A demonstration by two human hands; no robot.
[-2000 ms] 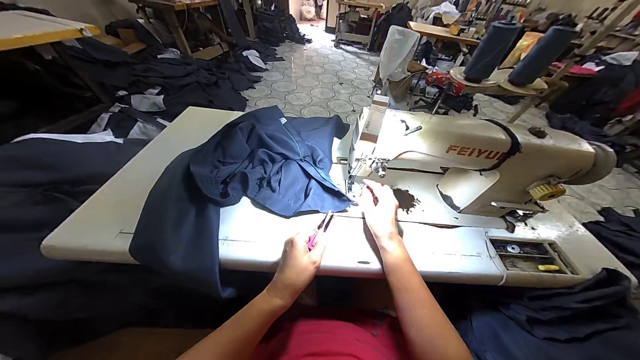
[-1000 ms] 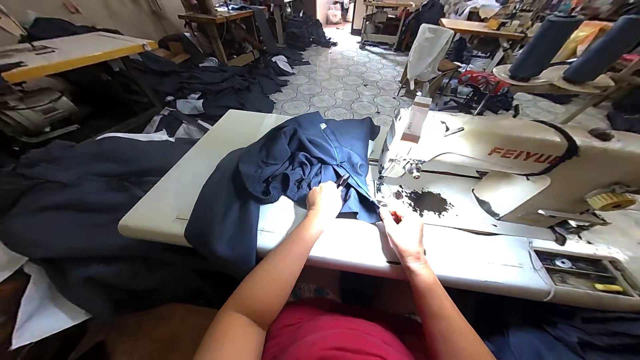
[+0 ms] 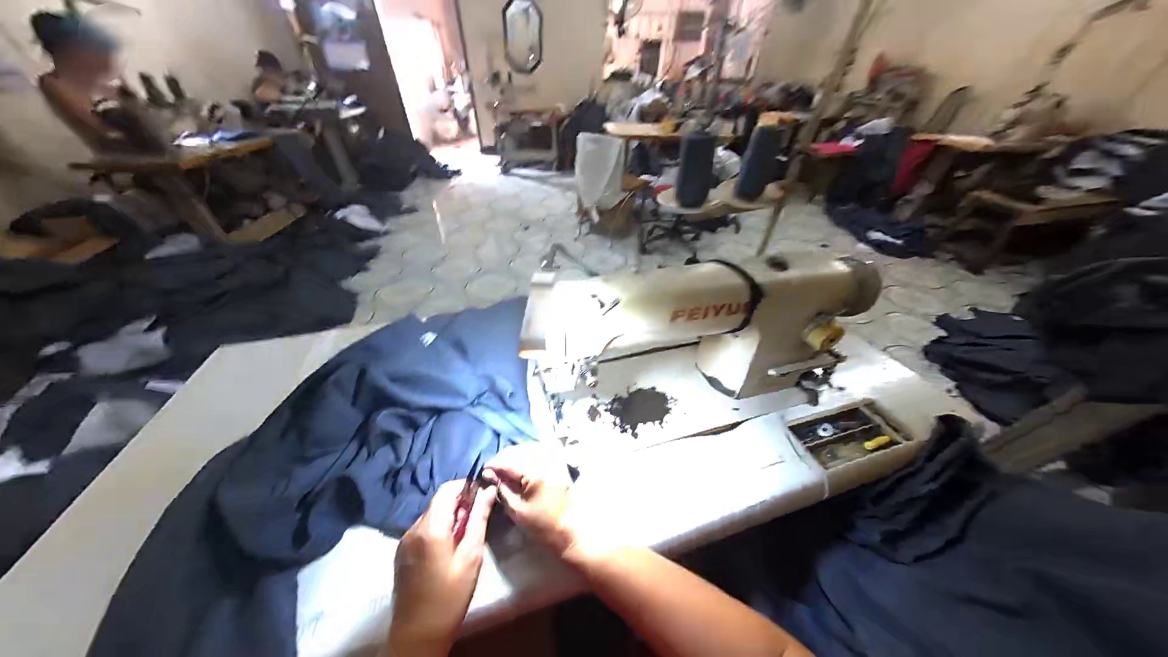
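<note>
Navy blue fabric (image 3: 401,401) lies bunched over the left part of the white sewing table (image 3: 693,493) and hangs off its front edge. My left hand (image 3: 438,557) holds small thread snips (image 3: 467,502) with red handles, their dark blades pointing up at the fabric. Beside it, my right hand (image 3: 534,502) pinches something small and dark, perhaps the fabric's edge, close to the blade tips; the fingers hide most of it. Behind and to the right of both hands stands a Feiyue sewing machine (image 3: 675,310), its needle area just beyond the fabric's right side.
A compartment tray (image 3: 853,438) with a bobbin and a yellow item is set into the table at right. Dark fabric (image 3: 995,557) is heaped at front right, more on the floor at left. Thread cones (image 3: 696,169) stand behind the machine. Two people (image 3: 82,91) sit at the far left.
The view has lifted to show more of the room. My hands have come close together near the table's front edge, away from the needle area where my right hand was.
</note>
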